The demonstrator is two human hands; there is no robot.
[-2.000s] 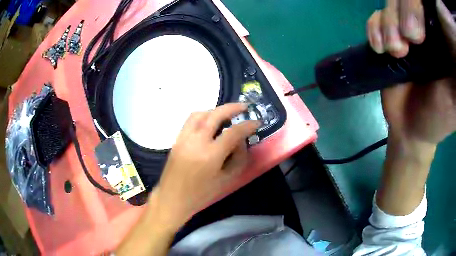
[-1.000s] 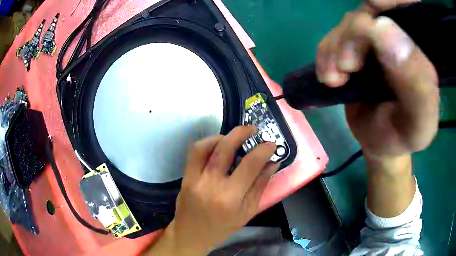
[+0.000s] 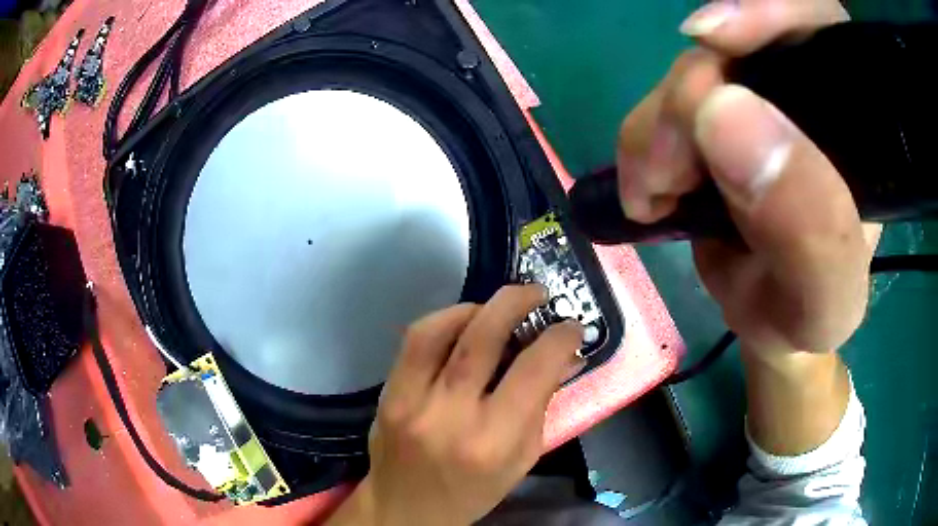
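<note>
A square black base housing (image 3: 494, 113) with a round white-silver centre plate (image 3: 327, 241) lies on a red-pink table. A control board (image 3: 555, 262) sits in the housing's near right corner. My left hand (image 3: 468, 385) rests over it, with fingertips touching the board's components. My right hand (image 3: 756, 195) grips a thick black electric screwdriver (image 3: 843, 113). The screwdriver's front end is beside the board's yellow-edged upper end; its bit cannot be made out. A power supply board (image 3: 219, 429) lies at the housing's lower left edge.
A black screw tray (image 3: 41, 308) lies on a clear plastic bag (image 3: 33, 437) at the left. Spare circuit boards (image 3: 51, 90) lie at the far left. A black cord (image 3: 123, 411) runs to the power supply board. The green bench (image 3: 607, 62) is at the right.
The screwdriver has moved left and closer to the board's upper end. My left fingers remain on the board. The view has shifted, and the housing appears larger.
</note>
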